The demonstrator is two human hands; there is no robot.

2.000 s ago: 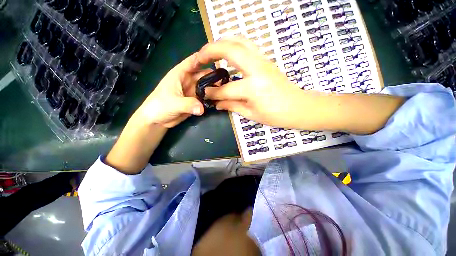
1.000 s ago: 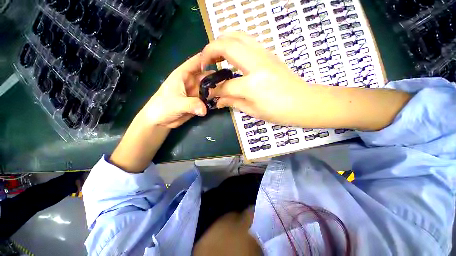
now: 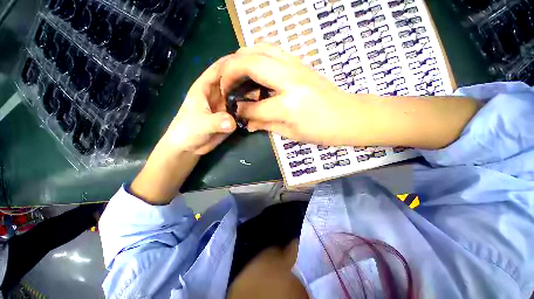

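A black watch housing (image 3: 239,100) is held between both hands, above the green mat at the adhesive sheet's left edge. My left hand (image 3: 202,120) grips its left side, with the thumb at its lower edge. My right hand (image 3: 281,96) is on its right side, with fingers curled over its top and into its opening. The fingers hide much of the housing; whether an adhesive piece is in it I cannot tell. The adhesive sheet (image 3: 375,55) lies under my right hand and forearm, with rows of dark shapes and pale tan emptied places at its upper left.
A clear left blister tray (image 3: 88,87) with black parts lies at an angle on the left. A right blister tray (image 3: 509,35) is at the upper right corner. A tiny pale speck (image 3: 245,162) is on the green mat (image 3: 219,166) near its front edge.
The housing has turned and tilted a little between the hands, and the right fingers now cover more of its top. Both hands stay in nearly the same place.
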